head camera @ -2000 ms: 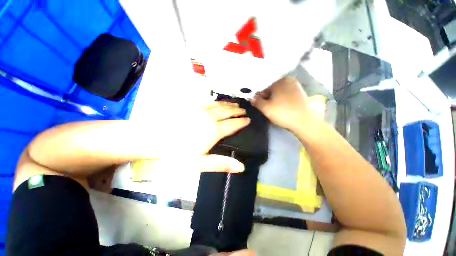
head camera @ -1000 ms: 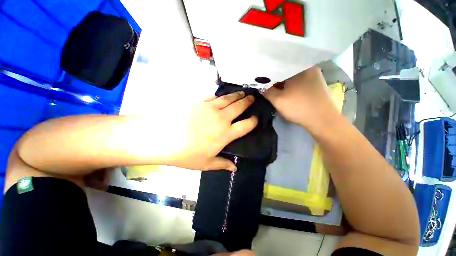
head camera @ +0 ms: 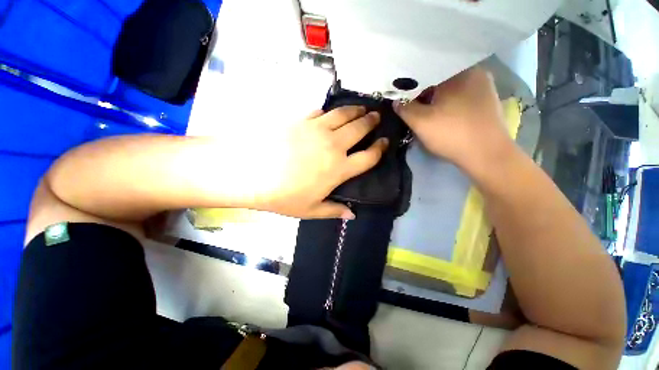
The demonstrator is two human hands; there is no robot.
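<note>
A black pouch lies at the machine head, on top of a long black fabric panel. A thin metal chain runs down the panel. My left hand lies flat on the pouch with fingers spread, thumb near the chain's upper end. My right hand is at the pouch's upper right edge beside the needle area, fingers bent together; its fingertips are partly hidden under the head, and what they pinch is unclear. A small shiny ring shows at the pouch's right edge.
A black pouch rests on blue crates at left. Yellow tape edges the plate. At right are green-handled tools and a blue bin with silver hardware. A red switch is on the machine.
The view has shifted, so the machine's red logo is nearly out of the picture. Both hands keep about the same places on the pouch. The ring at its right edge now shows more clearly.
</note>
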